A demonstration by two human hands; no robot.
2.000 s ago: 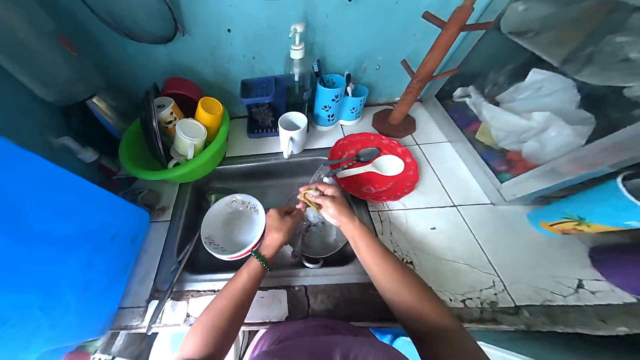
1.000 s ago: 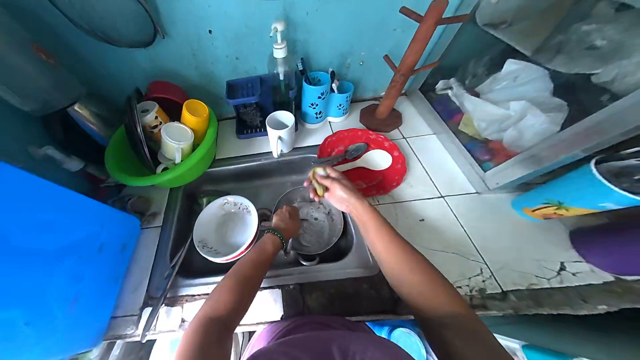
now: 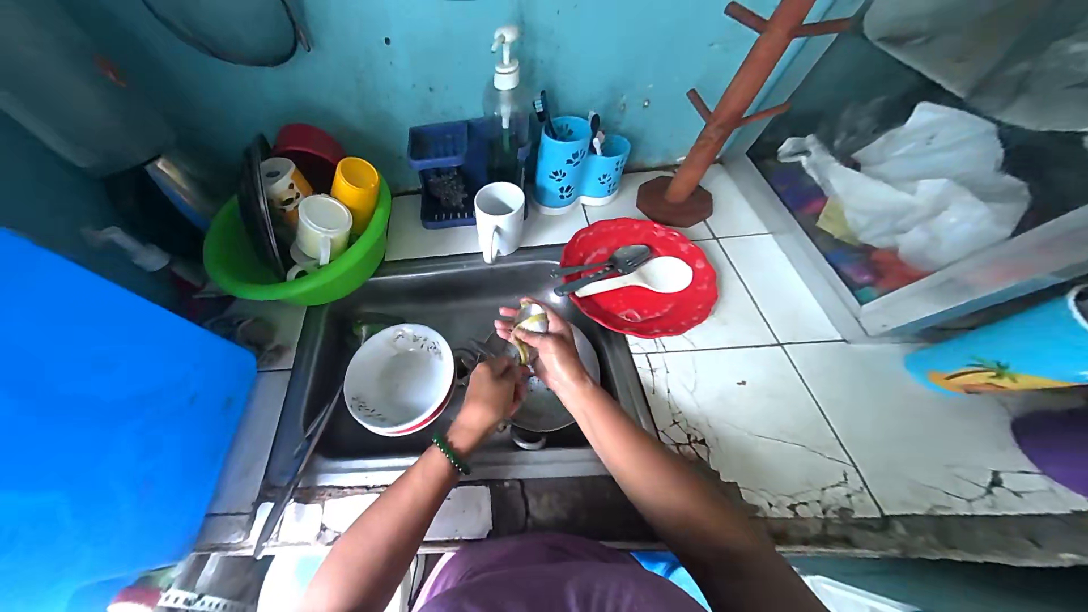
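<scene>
Both hands meet over a metal pot (image 3: 551,406) in the right part of the steel sink (image 3: 459,293). My right hand (image 3: 552,348) grips a yellowish sponge (image 3: 520,344) wrapped against a small shiny utensil part (image 3: 533,318). My left hand (image 3: 495,393), with a green beaded bracelet on its wrist, is closed just below, at the utensil's lower end, which its fingers hide. White bowls (image 3: 399,378) with a floral rim sit stacked at the sink's left. On the counter a red plate (image 3: 648,316) holds a white serving spoon (image 3: 667,275) and metal spoons (image 3: 629,257).
A green basin (image 3: 293,289) of cups stands behind the sink's left corner. A white mug (image 3: 499,217), a pump bottle (image 3: 507,110), blue toothbrush holders (image 3: 563,166) and a wooden stand (image 3: 731,110) line the wall. Cracked white tiles (image 3: 765,408) lie at right; a blue container (image 3: 110,425) at left.
My hands, apart over the pot a second ago, are together now. My left hand has come up from inside the pot to beside the sponge.
</scene>
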